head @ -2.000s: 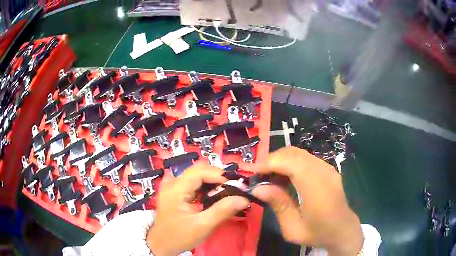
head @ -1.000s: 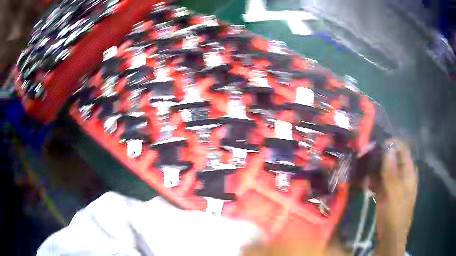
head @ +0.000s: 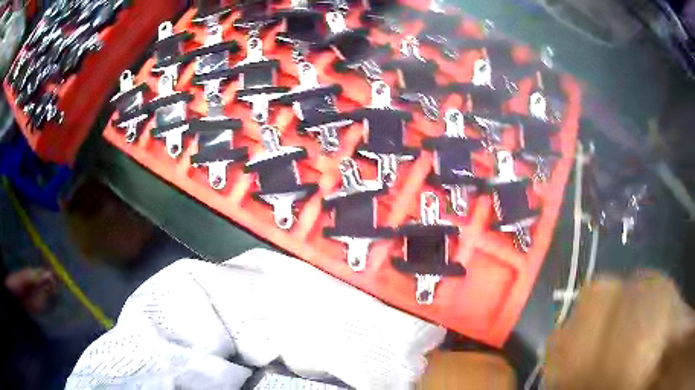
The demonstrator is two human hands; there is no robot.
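Observation:
The orange-red compartment tray [head: 526, 305] lies in front of me. Its pockets hold many clamped units [head: 385, 131], flat black squares with silver spring clip ends sticking out. One pocket at the tray's lower right corner holds no unit. My left hand [head: 469, 372] is at the bottom edge, just below the tray, mostly cut off by the picture's edge and the white sleeve. My right hand [head: 617, 335] is at the lower right, beside the tray, blurred and partly cut off. I cannot see what either hand holds.
Stacked trays [head: 84, 126] with a heap of units stand at the far left. Loose spring clips [head: 629, 209] lie right of the tray near pale taped lines [head: 577, 221]. Below left are a blue object [head: 34, 175], a yellow line [head: 57, 263] and another person's hand [head: 32, 286].
The view has swung left and down, so the tray sits higher and the box is out of sight. My hands, together at a unit two seconds ago, are now apart. More lower-right pockets hold clamped units.

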